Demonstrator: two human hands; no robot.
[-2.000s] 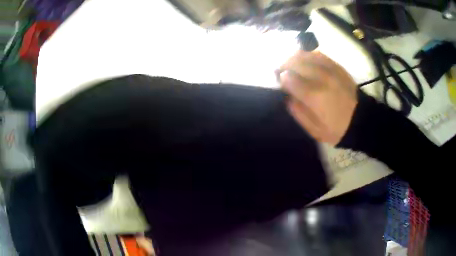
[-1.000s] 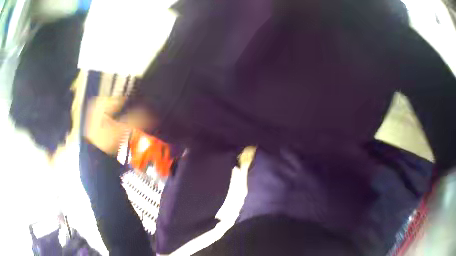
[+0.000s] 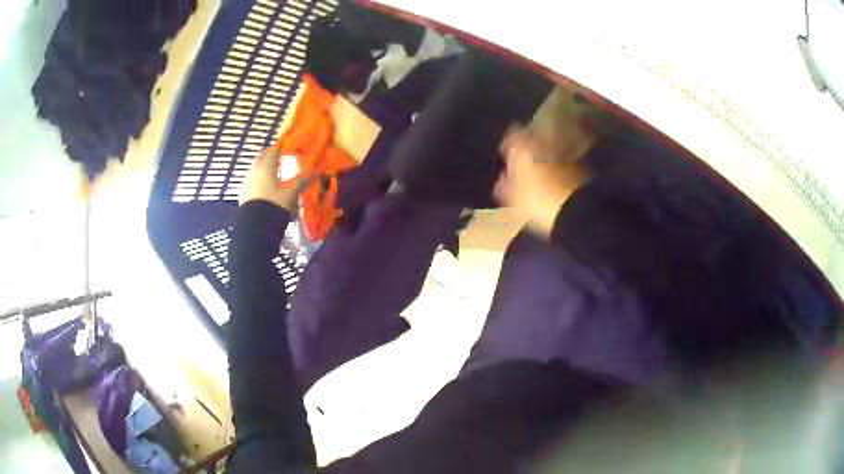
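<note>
A dark blue plastic crate [image 3: 185, 222] with slotted walls stands below the white table. Orange cloth [image 3: 310, 130] lies in it. My left hand [image 3: 268, 180] is at the orange cloth, by a small white patch; whether it grips the cloth is unclear. My right hand [image 3: 532, 180] is blurred, beside a dark cloth piece [image 3: 463, 130] over the crate; its fingertips are unclear. Purple cloth [image 3: 370, 278] hangs below the hands, with a pale strip [image 3: 444, 315] between it and more purple cloth on the right.
The white table edge [image 3: 722, 120] with a ruler scale curves along the upper right. A tan card-like piece [image 3: 356, 130] lies beside the orange cloth. Ruffled dark cloth [image 3: 97, 83] is at the upper left. A rack or cart with purple and blue cloth [image 3: 111, 389] stands at the lower left.
The view has turned from the table down to the crate. The large dark panel no longer fills the view. My left hand has moved to the orange cloth, and my right hand has come into view.
</note>
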